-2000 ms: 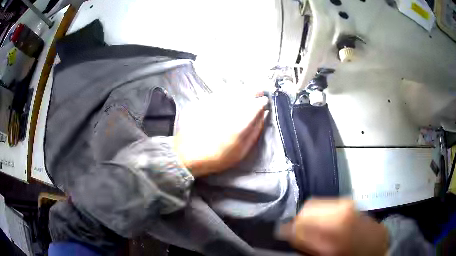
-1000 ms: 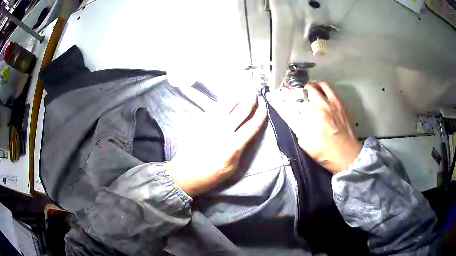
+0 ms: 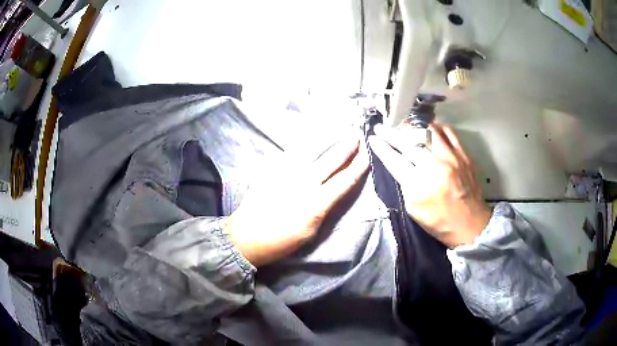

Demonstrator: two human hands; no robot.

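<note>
The grey garment (image 3: 108, 169) lies spread left of the needle and runs down to the front edge. A dark panel (image 3: 426, 284) lies along its right side, with a dark seam edge (image 3: 387, 182) running up to the presser foot (image 3: 372, 115), which is partly lost in glare. My left hand (image 3: 298, 196) lies flat on the grey cloth, fingertips beside the seam left of the foot. My right hand (image 3: 440, 182) is on the dark panel right of the seam, fingertips close to the foot. Whether its fingers pinch the cloth is unclear from glare.
The off-white machine head (image 3: 500, 88) stands at the right, with a tension dial (image 3: 459, 76). A wood-coloured table edge (image 3: 57, 115) runs down the left, with a red-lidded container (image 3: 32, 55) beyond it. Tools stand at the far right. Glare covers the upper middle.
My right hand has come up from the lower front onto the dark panel beside the foot. My left hand stays on the cloth. The garment's left part has shifted slightly left and down.
</note>
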